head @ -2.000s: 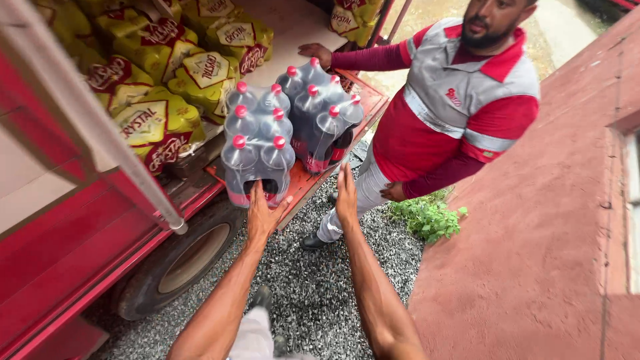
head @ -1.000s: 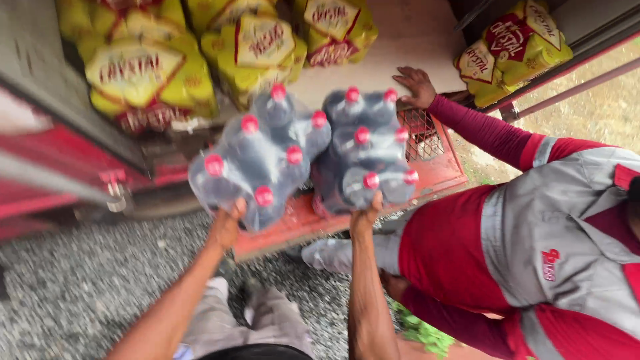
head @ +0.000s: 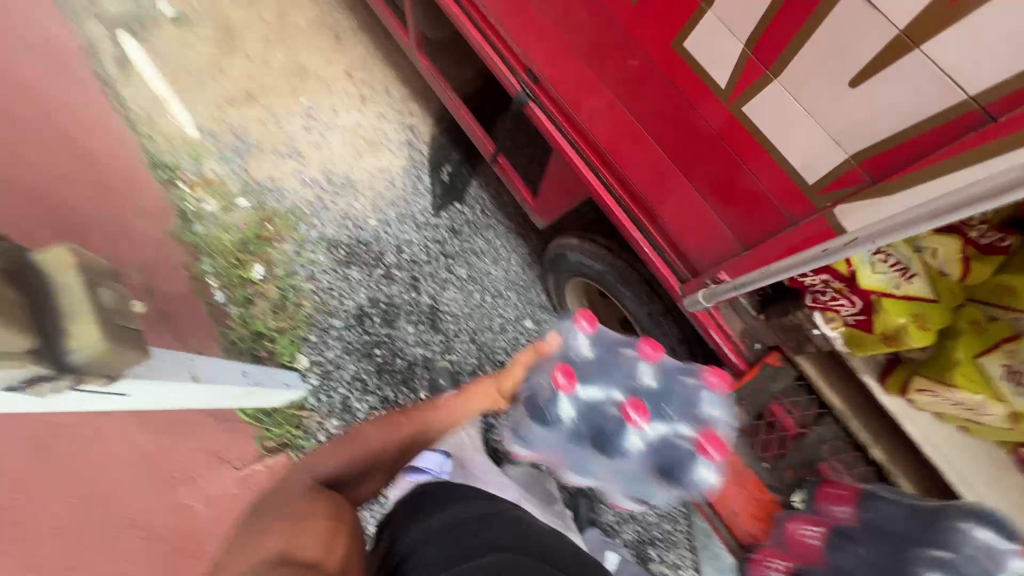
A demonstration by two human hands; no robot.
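My left hand (head: 520,372) grips the left edge of a shrink-wrapped pack of dark bottles with red caps (head: 620,412). That pack hangs in front of my body above the gravel, slightly blurred. A second wrapped pack of dark bottles with red labels (head: 904,532) is at the lower right, partly cut off by the frame. My right hand is not visible, so whether it touches either pack cannot be told.
The red truck side (head: 624,120) and its wheel (head: 604,296) are ahead. Yellow wrapped packs (head: 896,296) lie in the bay at right. A white beam (head: 200,384) juts from the reddish wall (head: 88,480) at left. Gravel (head: 400,280) lies between.
The view has swung strongly left along the truck. The pack at my left hand is now away from the orange-red ledge. My right hand and the co-worker have left view.
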